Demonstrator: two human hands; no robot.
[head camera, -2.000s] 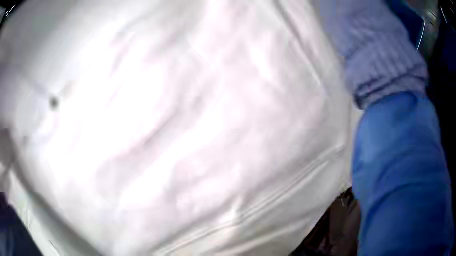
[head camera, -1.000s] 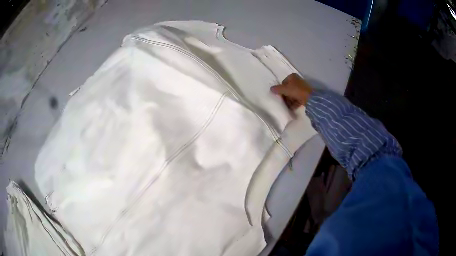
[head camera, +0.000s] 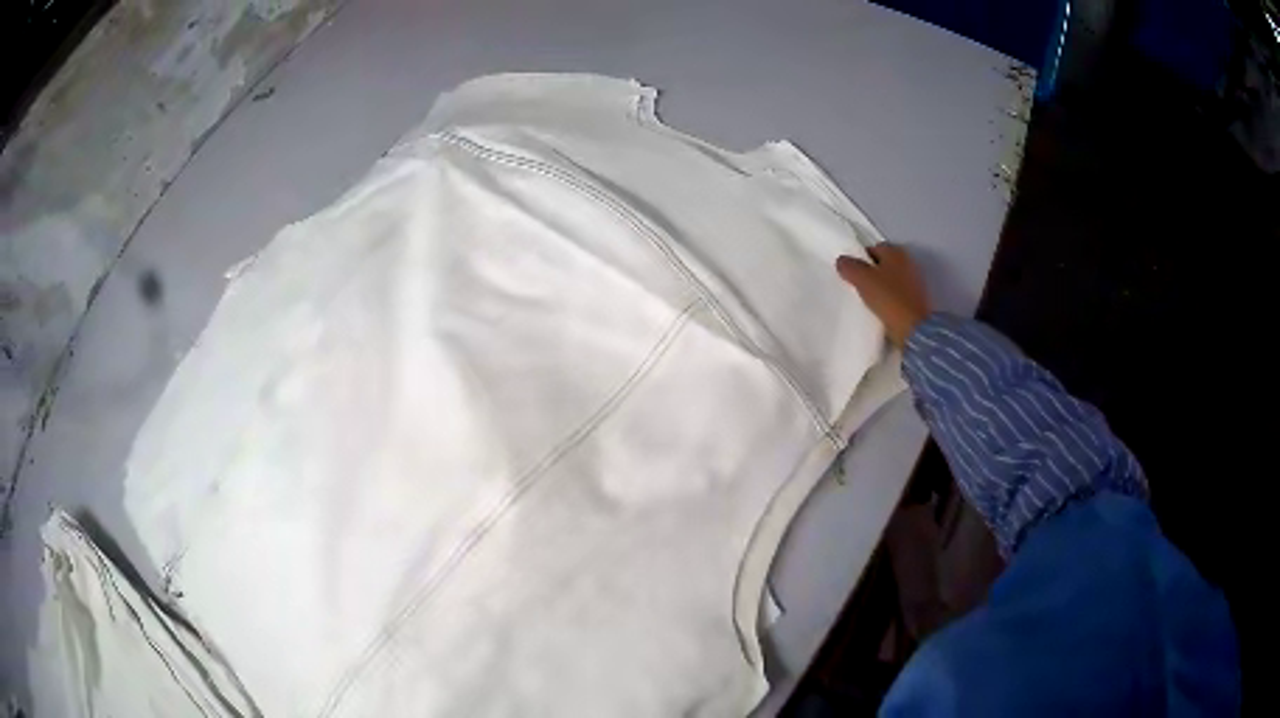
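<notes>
A large off-white back panel (head camera: 562, 463) lies over the table, its armhole edge curving at the right and its neckline edge at the top. A double yoke seam runs across its upper part and a long seam meets it. Another panel edge shows beneath along the armhole. My right hand (head camera: 887, 292) pinches the panel's upper right corner, thumb on top, with the other fingers partly hidden. My left hand is not in view.
The source pile (head camera: 120, 631) of layered, folded cloth is at the lower left. The grey table (head camera: 927, 112) has a worn right edge beside a dark floor. A blue bin (head camera: 983, 28) stands beyond. A stained pale surface (head camera: 84, 183) is at the upper left.
The panel, earlier filling much of the view, now lies spread on the table. Over the last second, my right hand and the panel's upper right corner have shifted right and slightly down, and the upper part looks flatter.
</notes>
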